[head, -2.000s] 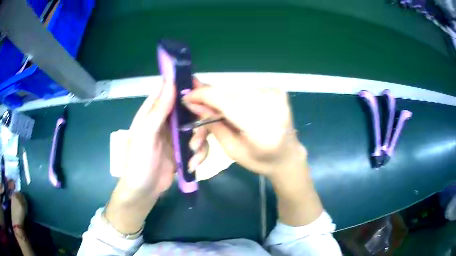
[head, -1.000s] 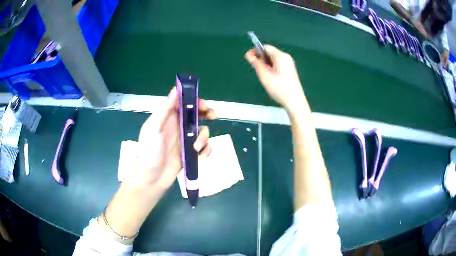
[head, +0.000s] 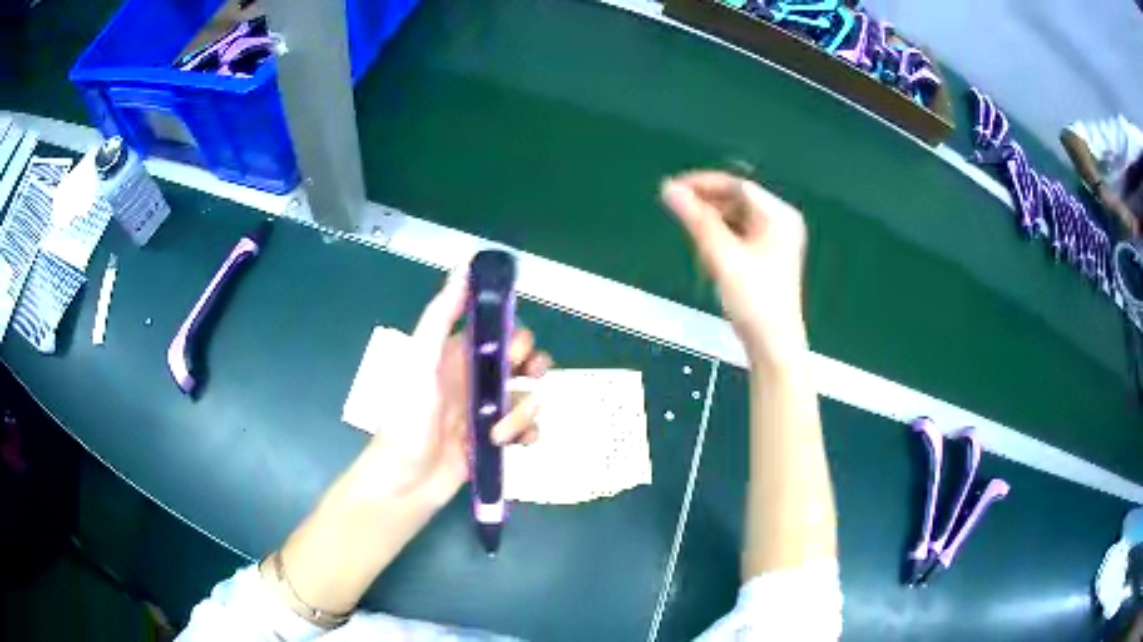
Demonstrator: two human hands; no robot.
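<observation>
My left hand [head: 458,401] holds a black-and-pink pen housing [head: 490,376] upright, thick rounded end up and black cone tip down. Its long black strip with two small pale pink buttons faces me. My left fingers wrap around from behind, with fingertips showing at its right side. My right hand [head: 746,245] is raised over the green belt, away from the housing, thumb and fingers curled together. A faint blurred streak shows above these fingers; I cannot tell if it is the knife.
White paper pieces [head: 589,433] lie behind the left hand, tiny white bits near the bench seam. One housing [head: 213,314] lies left, three [head: 934,502] right. The blue bin [head: 188,100] and grey post [head: 320,126] stand upper left, a small bottle [head: 133,194] below. A person sits upper right.
My right hand has left the housing and moved out over the belt; the knife seen a second ago no longer shows clearly. The housing turned button side towards me. The view has swung and tilted.
</observation>
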